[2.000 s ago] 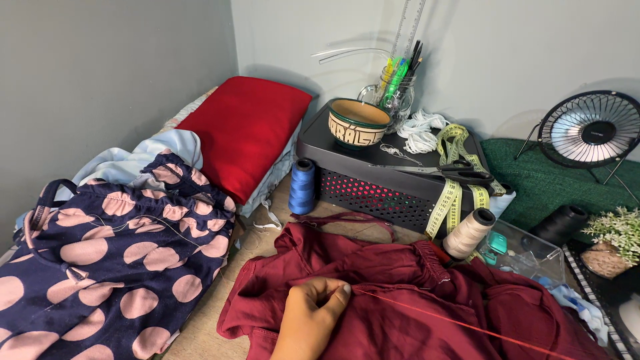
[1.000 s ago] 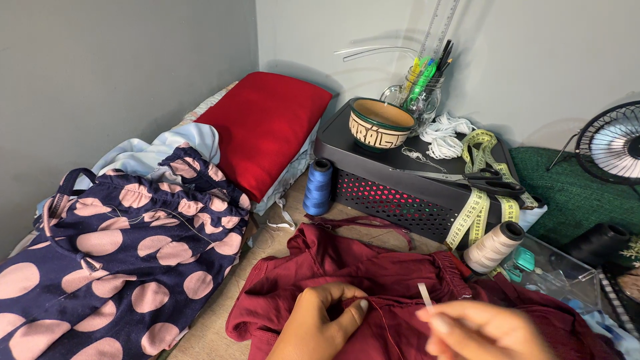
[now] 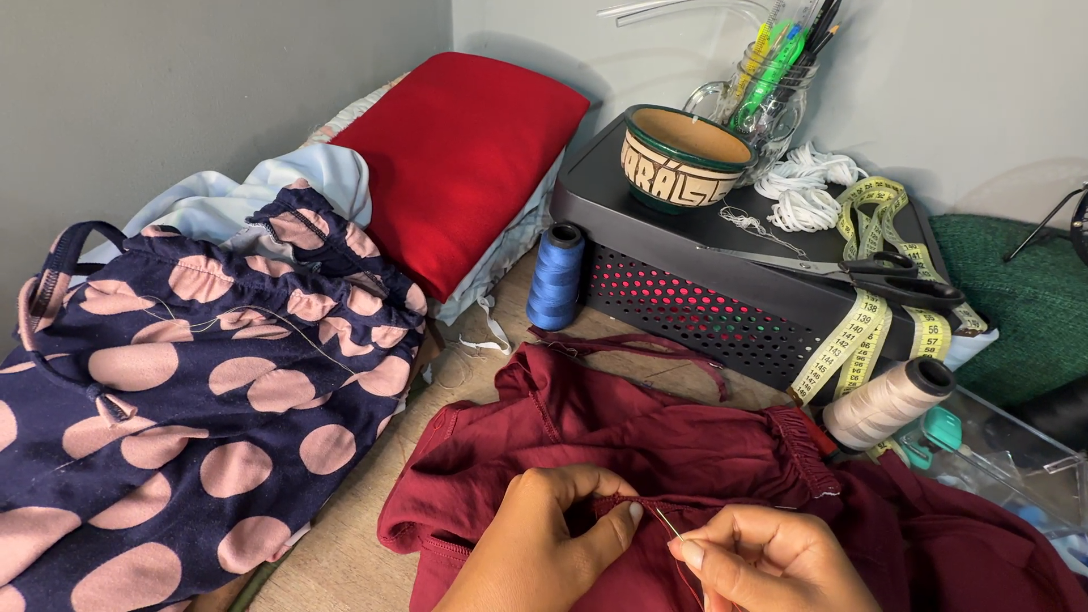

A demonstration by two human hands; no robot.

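A maroon cloth garment lies bunched across the front of the wooden table. My left hand pinches a folded edge of it between thumb and fingers. Just to the right, my right hand grips a thin sewing needle whose far end is close to that edge; whether it touches the cloth cannot be told. Reddish thread hangs beside the right fingertips. A cone of blue thread stands behind the garment, and a cone of beige thread leans at its right.
Navy polka-dot fabric covers the left, before folded red cloth. A black perforated box carries a painted bowl, scissors, white cord, a measuring tape and a glass jar of pens. A clear plastic case sits right.
My right hand, out of view two seconds ago, came in from the right and is now close beside my left hand with the needle. My left hand still pinches the maroon cloth.
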